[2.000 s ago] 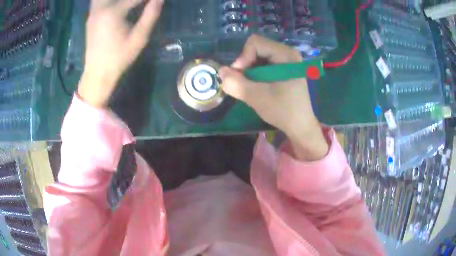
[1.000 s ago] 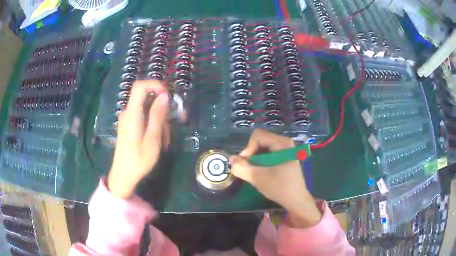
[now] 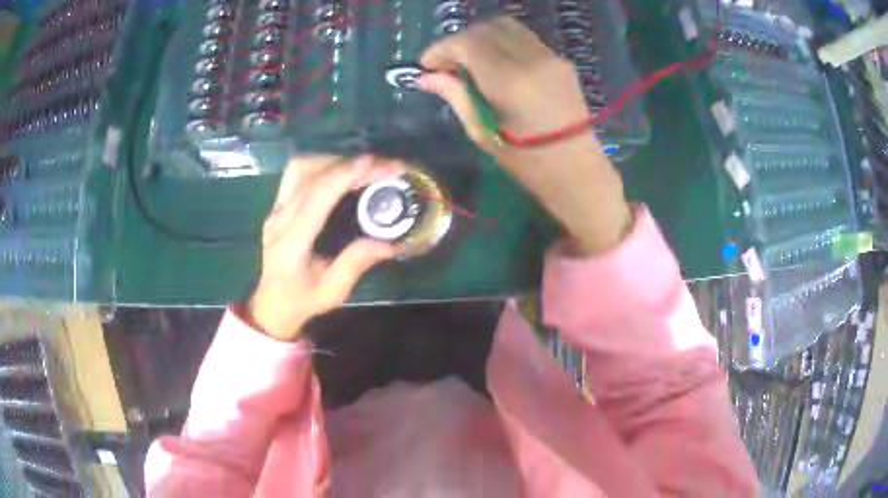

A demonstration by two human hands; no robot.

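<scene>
My left hand (image 3: 316, 229) holds a silver-white and black speaker driver (image 3: 388, 207) between thumb and fingers, over the left part of the brass ring fixture (image 3: 434, 216). A thin red wire runs from it to the right. My right hand (image 3: 511, 88) holds a second driver (image 3: 402, 75) by its edge at the fingertips, above the main blister tray (image 3: 370, 122). The green test probe (image 3: 479, 109) is also in my right hand, mostly hidden by the fingers and palm. Its tips are not visible.
The red probe cable (image 3: 638, 94) curves from my right hand to the upper right. A black cable (image 3: 161, 226) curves on the mat at left. Labelled trays (image 3: 794, 195) stand at right; another tray (image 3: 44, 204) lies at left.
My left hand has come from the tray to the fixture and holds a driver there. My right hand has moved from the fixture up over the tray with another driver. The camera view has also shifted.
</scene>
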